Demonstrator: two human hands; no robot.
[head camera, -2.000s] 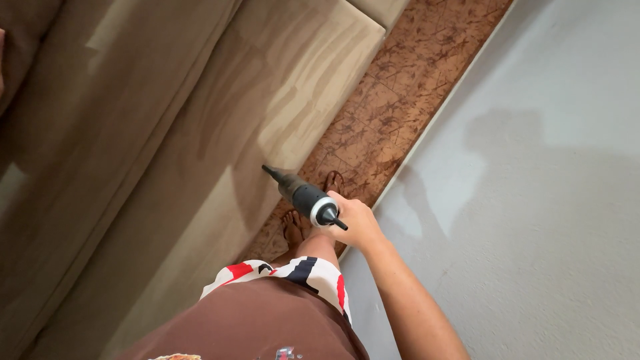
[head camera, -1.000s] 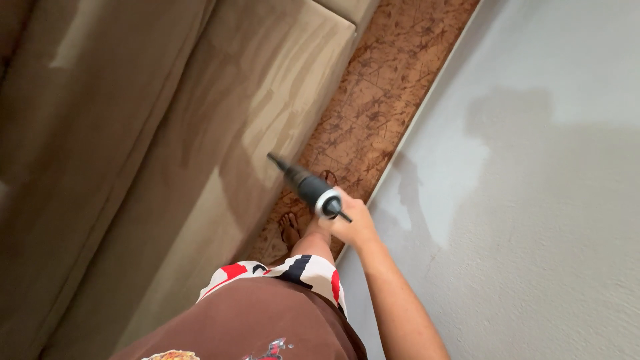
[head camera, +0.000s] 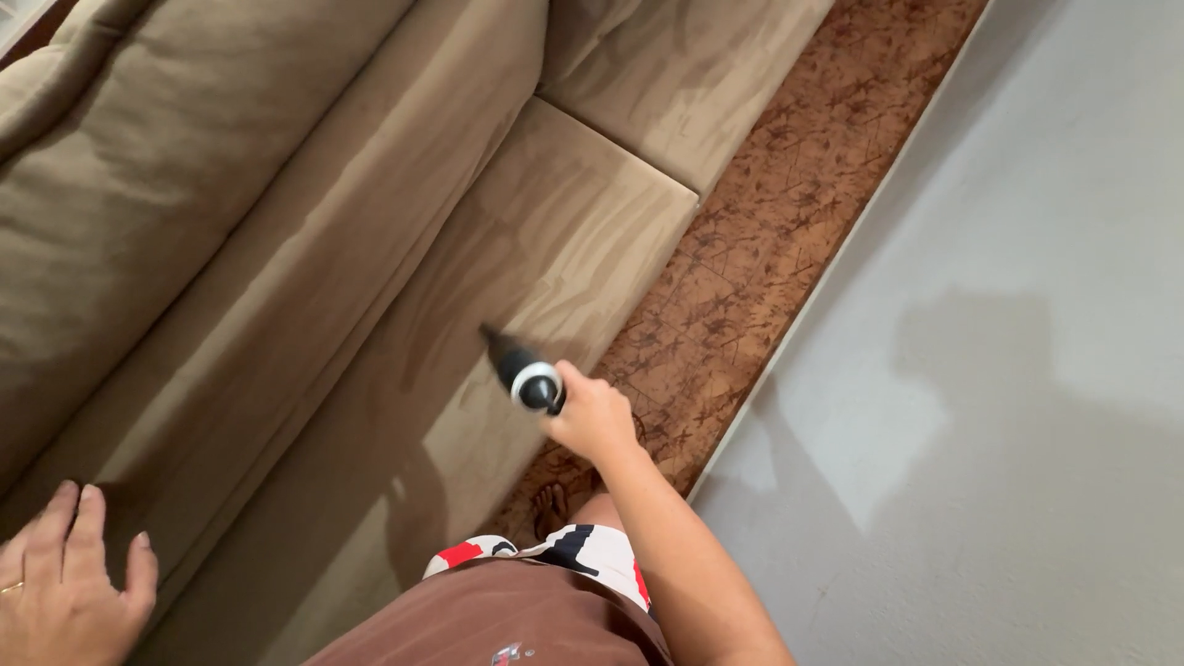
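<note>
My right hand (head camera: 592, 412) grips a black handheld vacuum cleaner (head camera: 523, 370) with a silver ring, its handle mostly hidden by the fingers. The narrow nozzle points up and left over the seat of a beige fabric sofa (head camera: 518, 240); whether it touches the fabric cannot be told. Lighter and darker stroke marks run across that seat. At the lower left, my left hand (head camera: 74, 573) rests with spread fingers by the sofa's upholstery, with nothing in it and a ring on one finger.
A brown patterned floor (head camera: 731, 268) forms a strip between the sofa and a pale grey wall (head camera: 1045, 416) that bears shadows. My sandalled foot (head camera: 550, 509) stands on this floor beside the sofa. Another sofa seat section (head camera: 684, 83) adjoins at the top.
My left hand has come into view at the lower left. The view has shifted, showing more of the sofa. My right hand still holds the vacuum cleaner.
</note>
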